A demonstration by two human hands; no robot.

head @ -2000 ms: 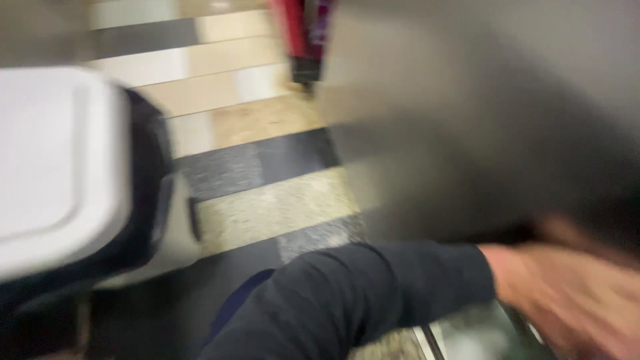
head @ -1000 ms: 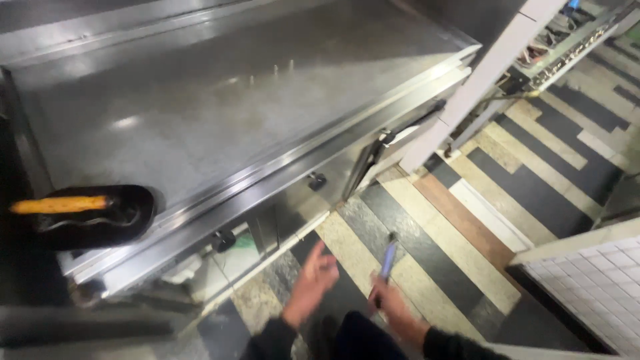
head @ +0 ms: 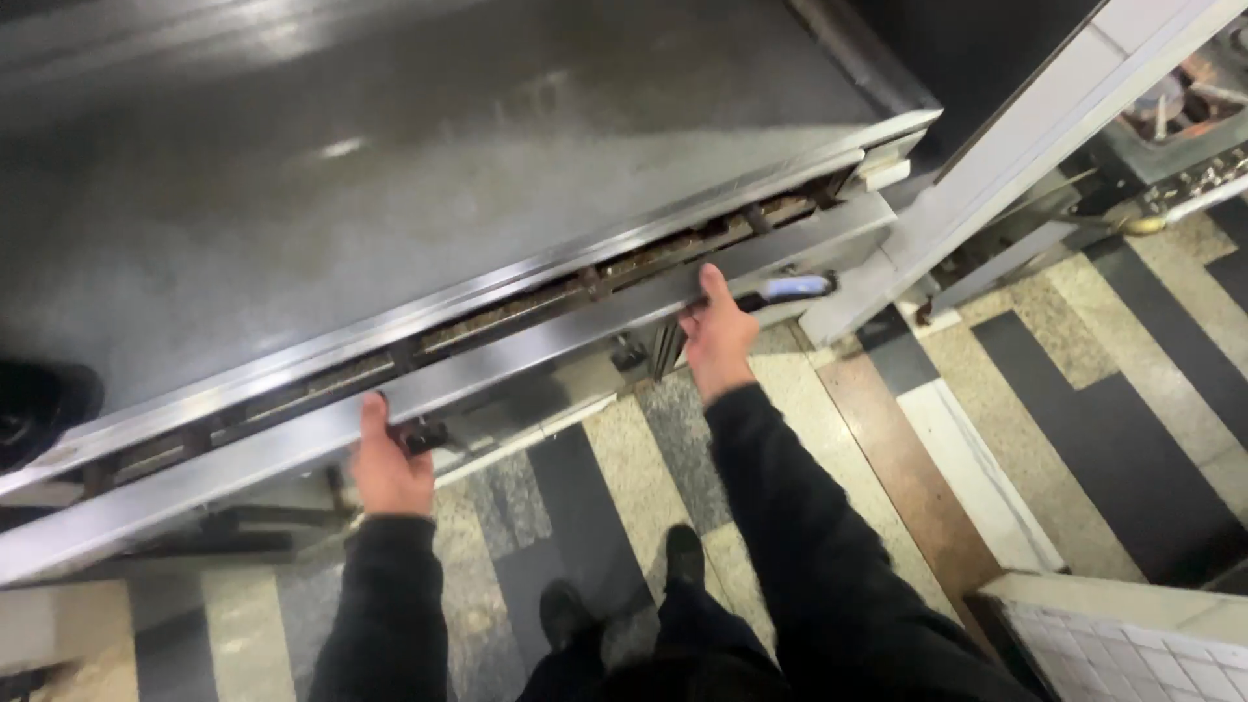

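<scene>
My left hand (head: 392, 463) grips the lower edge of a long stainless steel front panel (head: 507, 359), its thumb on top, beside a black knob (head: 425, 436). Farther right, my right hand (head: 720, 331) holds the same panel with its thumb on top. A tool with a blue and black handle (head: 799, 287) sticks out to the right from my right hand; its other end is hidden. The panel stands apart from the flat griddle (head: 468, 185), and a long gap with metal brackets and brownish parts shows between them.
A black object (head: 44, 414) lies on the griddle's left end. A white tiled partition (head: 1014, 161) rises at the right, with a gas stove (head: 1185, 117) beyond it. A low tiled wall (head: 1131, 634) is at the lower right. Striped stone flooring (head: 604, 497) lies below.
Both hands have moved up onto the steel panel from in front of the griddle. The panel has come away from the griddle's edge, opening a gap. The view is now closer.
</scene>
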